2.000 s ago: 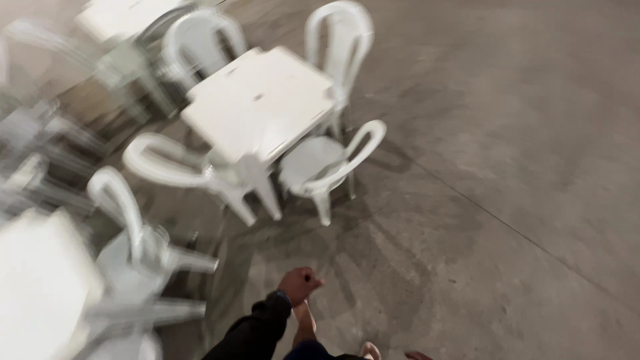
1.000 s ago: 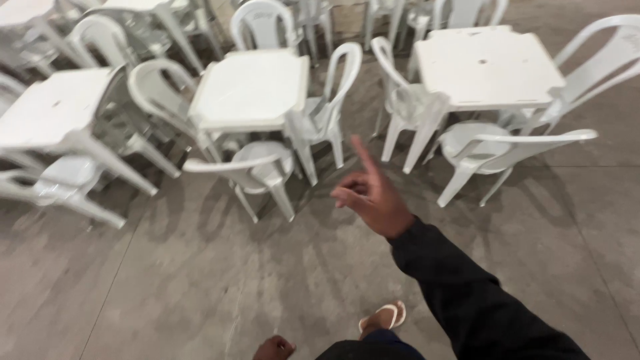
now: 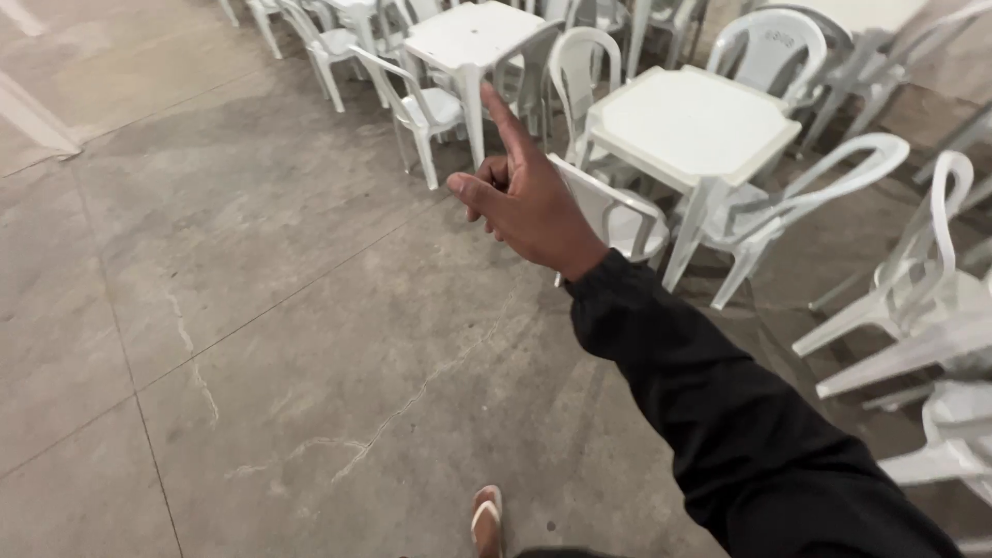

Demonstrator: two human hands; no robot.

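Note:
My right hand [image 3: 531,198], in a black long sleeve, is raised in the middle of the head view. Its index finger is stretched out towards the upper left, the thumb stands apart and the other fingers are curled. Nothing is held in it. Behind the fingertip is a white plastic table [image 3: 477,35] with a white plastic chair [image 3: 430,108] at its left. The hand and wrist partly cover another white chair [image 3: 632,225], which stands at a nearer white plastic table [image 3: 694,124]. My left hand is out of view.
More white plastic chairs [image 3: 821,186] and tables crowd the upper and right parts. A grey concrete floor [image 3: 271,256] with joints and cracks spreads over the left and middle. My foot in a white flip-flop [image 3: 487,519] shows at the bottom edge.
The view has swung strongly, with the tables now at the upper right. My right hand still points with its index finger as a second ago; the left hand has left the view.

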